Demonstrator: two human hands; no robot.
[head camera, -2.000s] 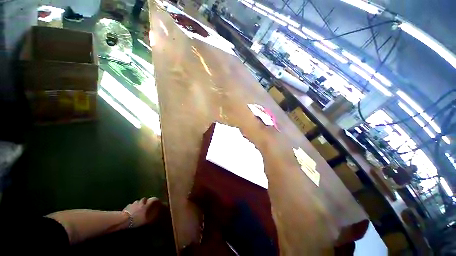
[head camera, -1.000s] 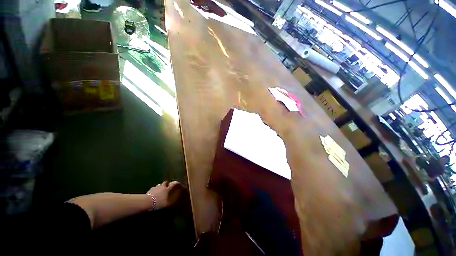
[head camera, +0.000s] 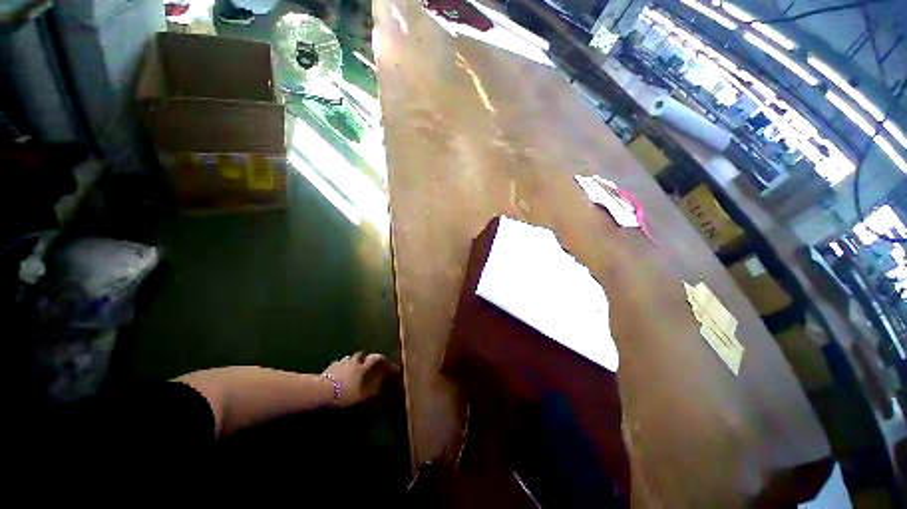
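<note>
The stack of dark maroon cut fabric (head camera: 537, 343) lies on the table near its left edge. A white paper pattern (head camera: 550, 286) lies on its far part, and a dark navy or black piece (head camera: 572, 437) shows over the near part. A thin pale line, perhaps thread, shows at the bottom beside the stack. My left hand (head camera: 360, 378), with a bracelet at the wrist, is left of the table edge, apart from the stack. Its fingers are bent and dark at the tips; whether they hold anything is unclear. My right hand is not in view.
The brown table (head camera: 438, 149) runs away from me. On it lie pale yellow paper pieces (head camera: 714, 323), white and pink scraps (head camera: 612, 202) and maroon fabric at the bottom right. An open cardboard box (head camera: 219, 129) and a plastic bag (head camera: 99, 288) are on the left.
The view has swung left, so the table, stack and box appear further right. My left hand also appears further right and slightly higher, still beside the table edge. The stack looks unchanged.
</note>
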